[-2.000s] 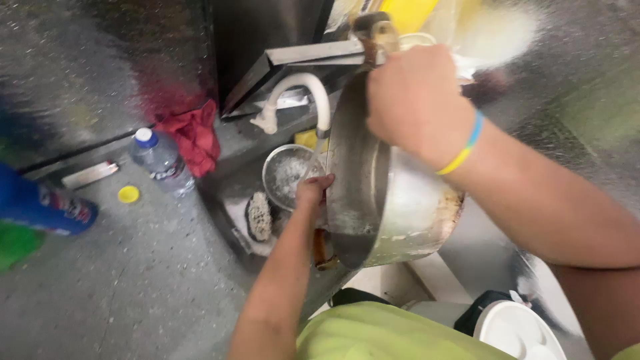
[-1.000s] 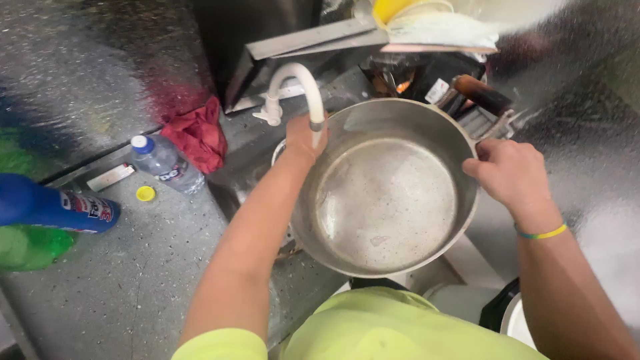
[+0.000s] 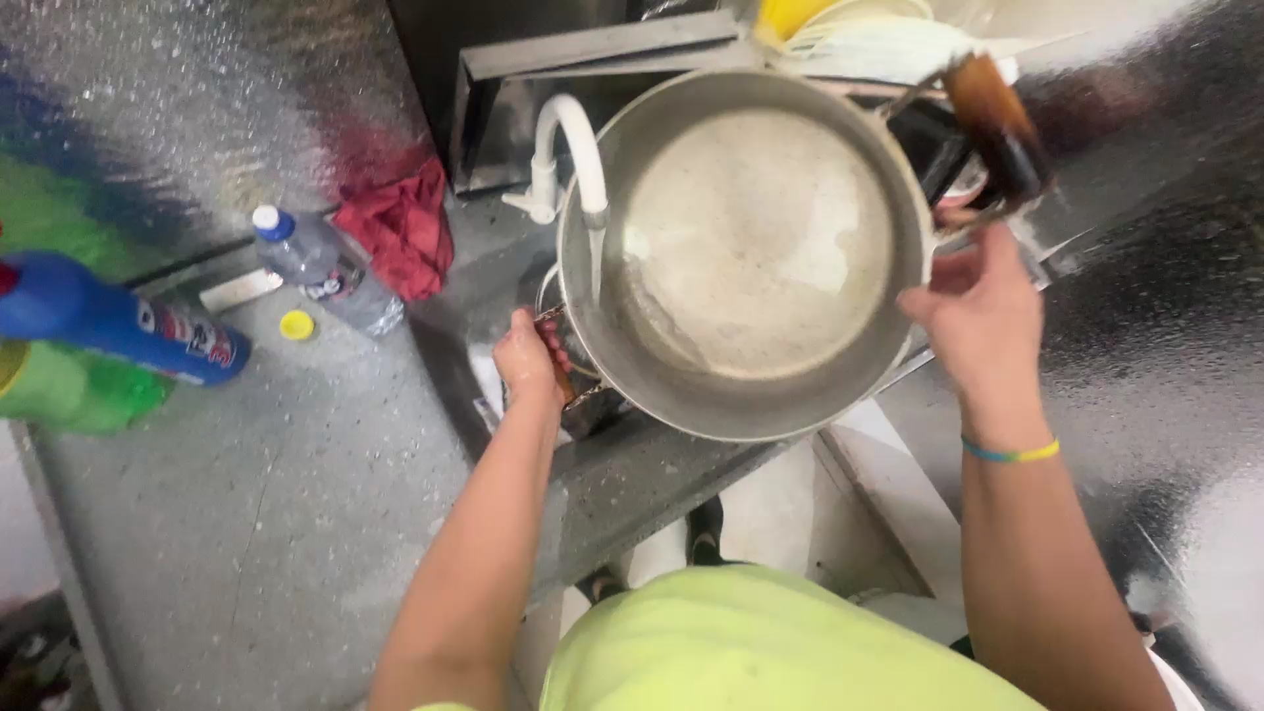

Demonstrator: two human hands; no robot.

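Note:
A large round metal pot (image 3: 760, 237) is held over the sink, its inside facing up at me, with shallow water in it. Water runs into its left side from a white curved faucet (image 3: 573, 138). My left hand (image 3: 531, 360) grips the pot's left side handle, which has a brown wooden grip. At the right rim, my right hand (image 3: 987, 306) has its thumb on the edge and its fingers behind, just under the other handle (image 3: 997, 128), whose wooden grip is partly blackened. A yellow and blue band circles my right wrist.
On the grey counter (image 3: 257, 513) at left lie a blue bottle (image 3: 148, 316), a green bottle (image 3: 89, 385), a clear plastic bottle (image 3: 331, 272) and a yellow cap (image 3: 296, 325). A red cloth (image 3: 400, 232) lies by the sink. White dishes (image 3: 869, 44) stand behind the pot.
Two seconds ago the pot was tipped on its side; now its inside faces up. My left hand has moved from near the faucet spout to the left handle. Water now runs into the pot.

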